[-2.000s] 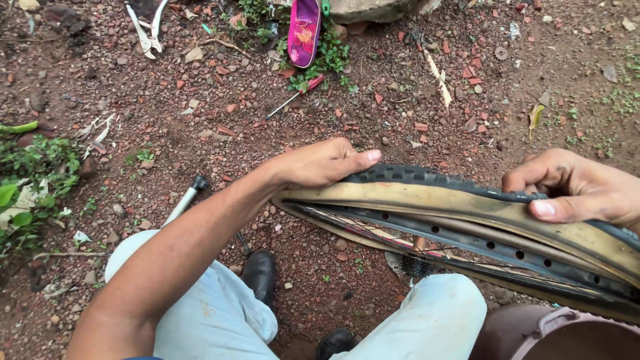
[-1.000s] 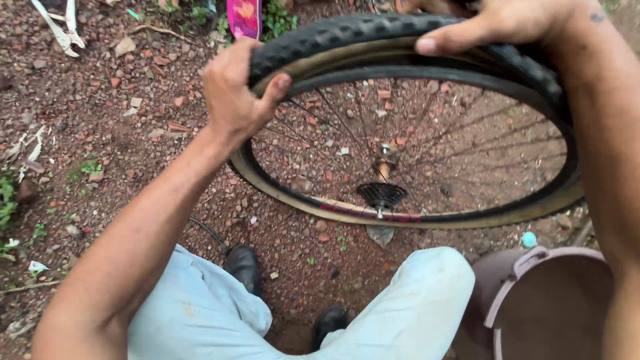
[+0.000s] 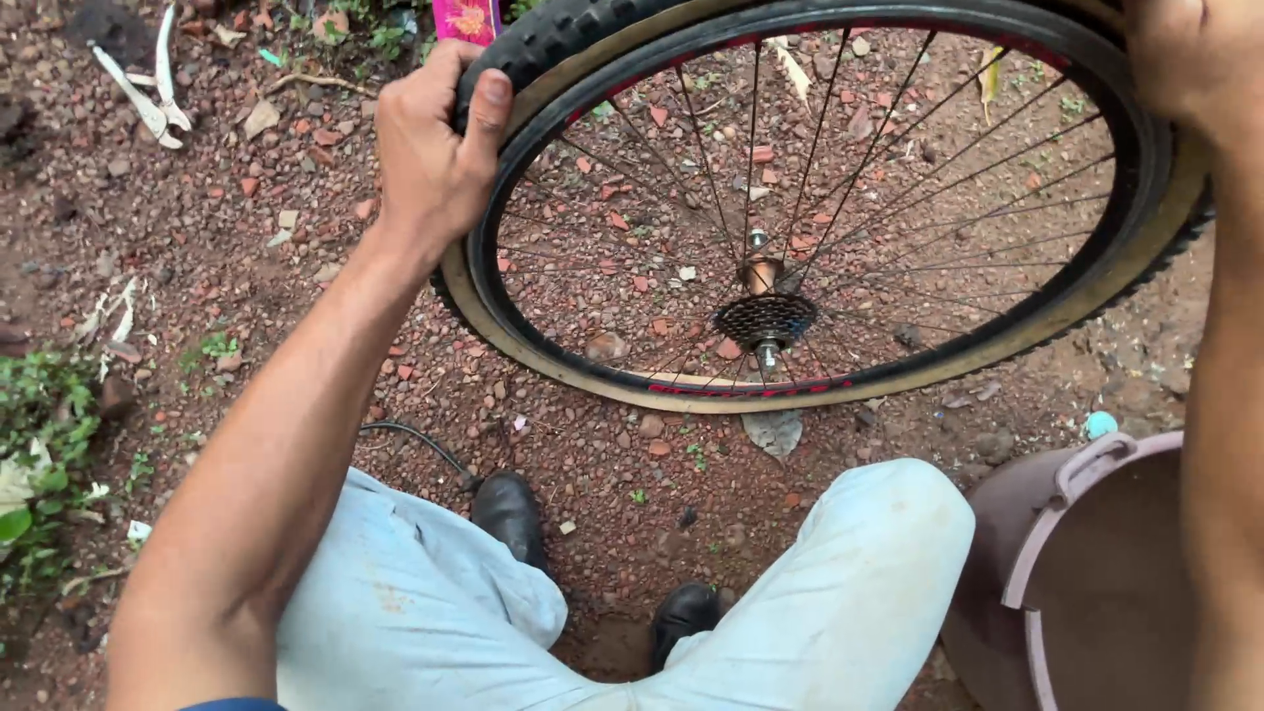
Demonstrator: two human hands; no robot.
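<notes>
A bicycle wheel with a black knobby tyre (image 3: 563, 41) and tan sidewalls is held up in front of me, tilted, its top cut off by the frame's edge. Thin spokes run to the hub (image 3: 760, 272), and a dark cassette (image 3: 765, 318) sits on its near side. My left hand (image 3: 434, 138) grips the tyre at the wheel's upper left, thumb on the near face. At the upper right, my right hand (image 3: 1200, 74) is against the tyre; its fingers are cut off or hidden, so its grip cannot be made out.
Locking pliers (image 3: 148, 94) lie on the gravel at upper left. A pink item (image 3: 468, 20) shows behind the tyre near my left hand. At lower right stands a large plastic tub (image 3: 1052, 533). A thin black hose (image 3: 420, 434) lies by my left shoe (image 3: 511, 518).
The wheel has gone from nearly edge-on to showing its spokes and hub broadly. Both hands have moved apart along the tyre, the right one to the upper right edge of the view.
</notes>
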